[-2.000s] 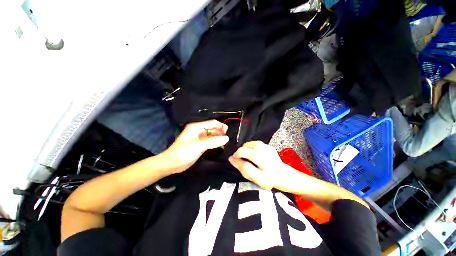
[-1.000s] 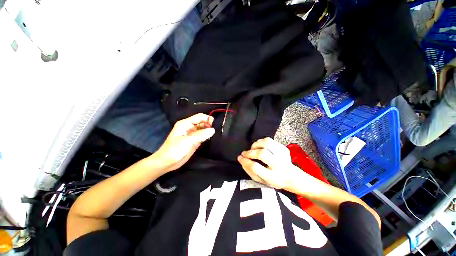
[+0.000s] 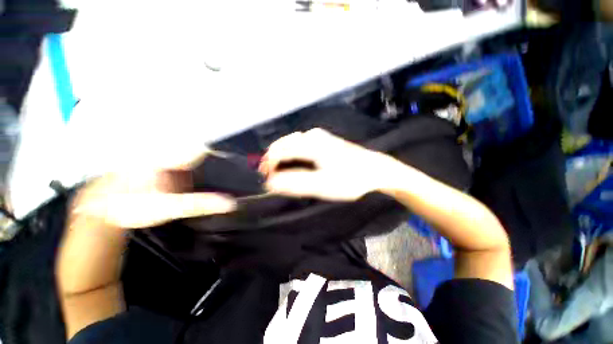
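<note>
The black bag (image 3: pixel 417 144) lies across my lap, against the front edge of the white table. My right hand (image 3: pixel 316 166) is on it with curled fingers that appear to pinch the fabric. A small blurred red mark (image 3: pixel 254 160) shows at its fingertips. My left hand (image 3: pixel 151 195) is at the bag's left end, strongly blurred, thumb stretched right over the fabric and fingers apart from the thumb. Whether it grips the fabric cannot be told. The hands are apart.
The white machine table (image 3: pixel 201 80) fills the upper left, with a blue strip (image 3: pixel 60 77) on it. A blue basket (image 3: pixel 497 97) with yellow and light blue items stands at the upper right. More blue plastic shows low right. A person's light-trousered leg (image 3: pixel 564 302) is at the right edge.
The view has swung towards the table. The bag is bunched and turned by the table edge. My hands are wider apart and higher; the red thread loop no longer shows clearly.
</note>
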